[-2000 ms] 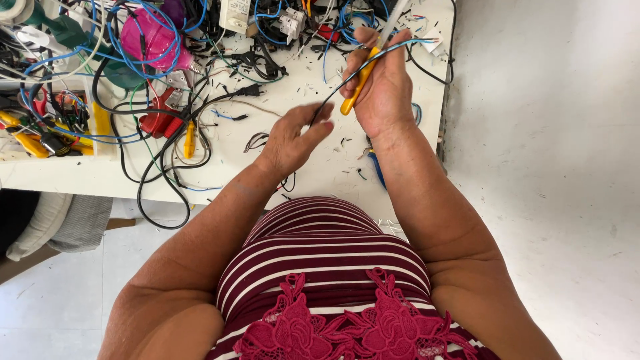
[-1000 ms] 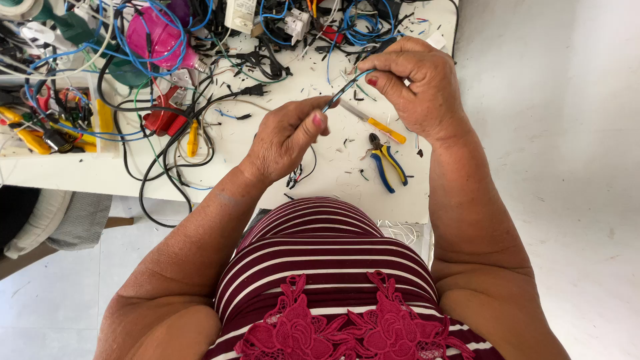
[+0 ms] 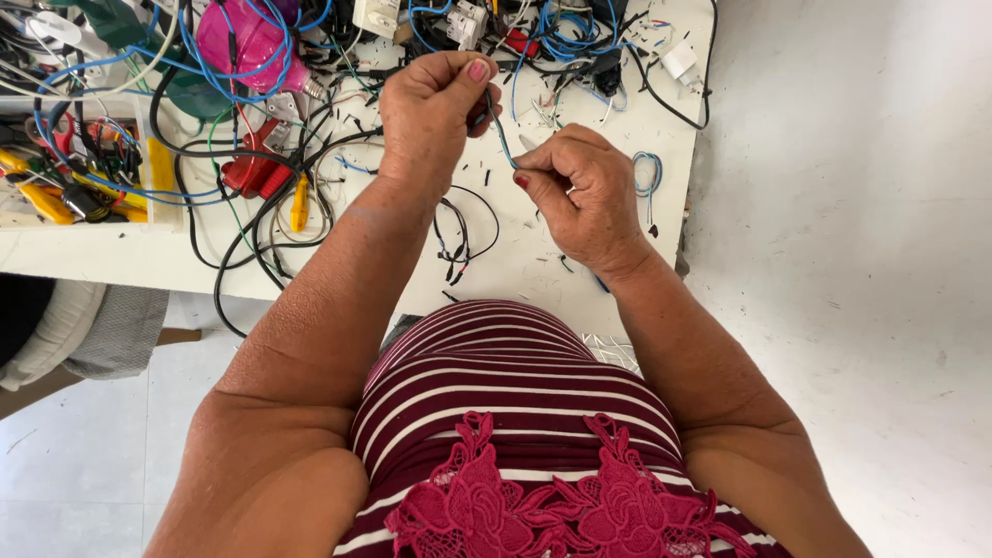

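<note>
My left hand (image 3: 440, 116) grips one end of a thin bundle of wires (image 3: 502, 133), dark and blue-green, with something black partly hidden under its fingers. Lower and to the right, my right hand (image 3: 585, 194) pinches the same wires between thumb and forefinger, and they run taut or nearly so between the hands. A pale blade tip (image 3: 528, 143) shows just behind the right fingertips. On the white table below the left hand lies a loose loop of thin black wire (image 3: 465, 240) with small connectors. A small coil of blue-green wire (image 3: 648, 174) rests right of the right hand.
Tangled black cables (image 3: 256, 225), a pink bulb (image 3: 244, 43) and a red plug-like part (image 3: 252, 167) crowd the left. A plastic bin (image 3: 164, 182) holds tools. A yellow-handled tool (image 3: 300, 203) lies beside the cables. A white adapter (image 3: 680, 62) sits near the table's right edge.
My left hand has moved up and away from my body with the wires; my right hand has come lower. The pliers and yellow-handled knife seen one second ago are now mostly covered by my right hand and forearm.
</note>
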